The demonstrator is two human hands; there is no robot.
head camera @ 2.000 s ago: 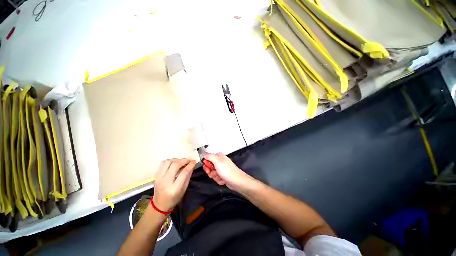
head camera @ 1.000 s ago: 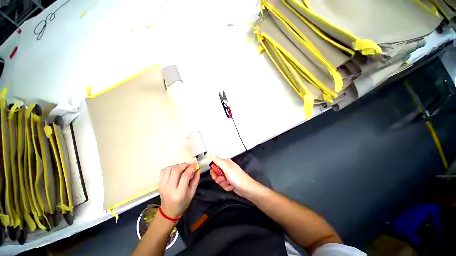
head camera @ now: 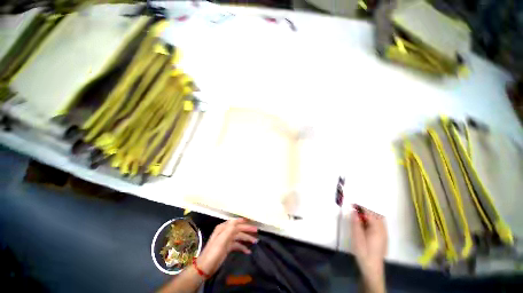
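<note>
A large beige fabric panel (head camera: 252, 163) with yellow bound edges lies flat on the white table; the frame is blurred and the panel looks washed out. A small grey-brown tab (head camera: 291, 201) shows at its near right corner. My left hand (head camera: 232, 237) is at the panel's near edge, fingers apart, with nothing seen in it. My right hand (head camera: 370, 232) is to the right of the panel over the table, closed on a dark red stick, probably the lighter (head camera: 360, 214). Thread snips (head camera: 340, 191) with a dark cord lie between the panel and my right hand.
Thick stacks of yellow-edged panels stand at the left (head camera: 143, 114) and right (head camera: 459, 189). A smaller stack (head camera: 424, 57) is at the far right. A white-rimmed scrap bin (head camera: 153, 246) is below the near table edge (head camera: 132, 193). Small red items lie at the far side.
The view has turned to the left and blurred. My right hand has moved away from the panel corner to the right of the snips. My left hand has let go of the corner, and its fingers have spread.
</note>
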